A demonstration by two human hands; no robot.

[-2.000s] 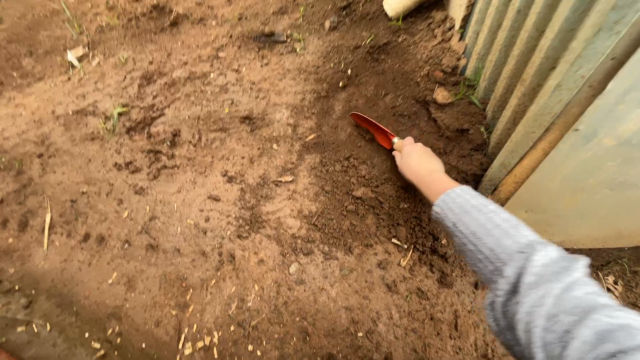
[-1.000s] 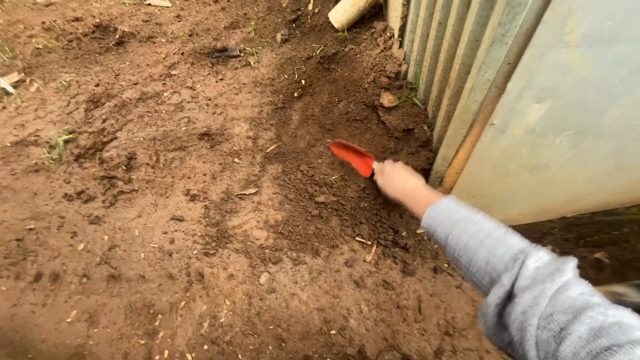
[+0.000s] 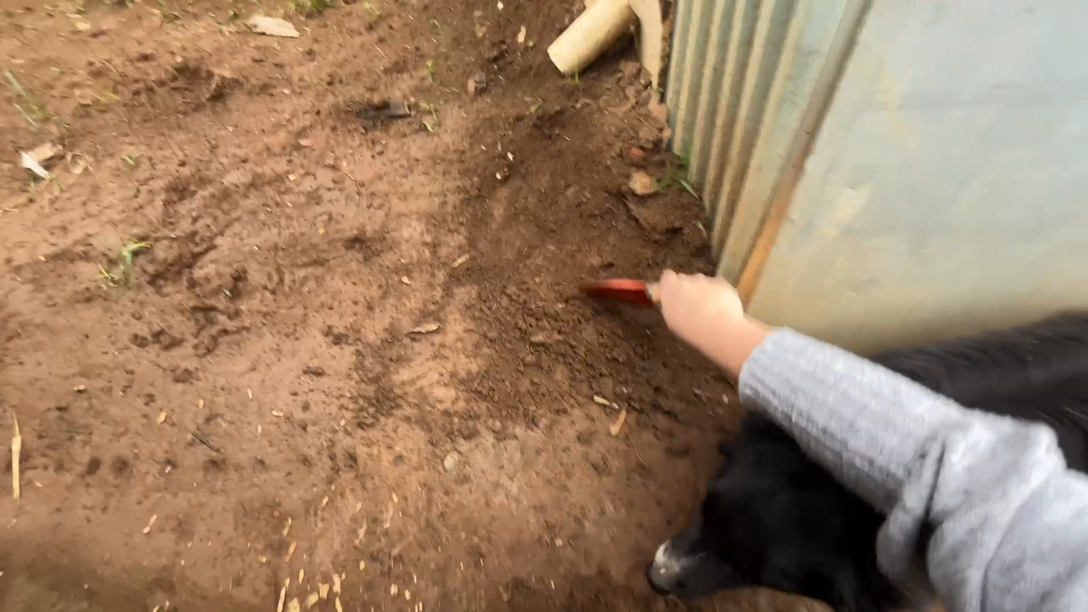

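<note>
My right hand (image 3: 705, 310), below a grey knitted sleeve, is closed around the light handle of a hand trowel with a red blade (image 3: 619, 291). The blade points left, over or against dark loose soil (image 3: 544, 340) close to the corner of a corrugated metal sheet; whether it touches the soil is unclear because of blur. My left hand is out of view.
A black dog (image 3: 782, 518) with a white-marked muzzle stands under and beside my right arm. The corrugated metal sheet (image 3: 748, 102) and a flat pale panel (image 3: 952, 170) rise at right. A pale cylindrical piece (image 3: 591, 36) lies at the top; a stone (image 3: 643, 183) lies near the sheet.
The black dog has come into view at lower right, under my arm. The trowel stays in my right hand, its blade now turned more level. The view has shifted somewhat to the right.
</note>
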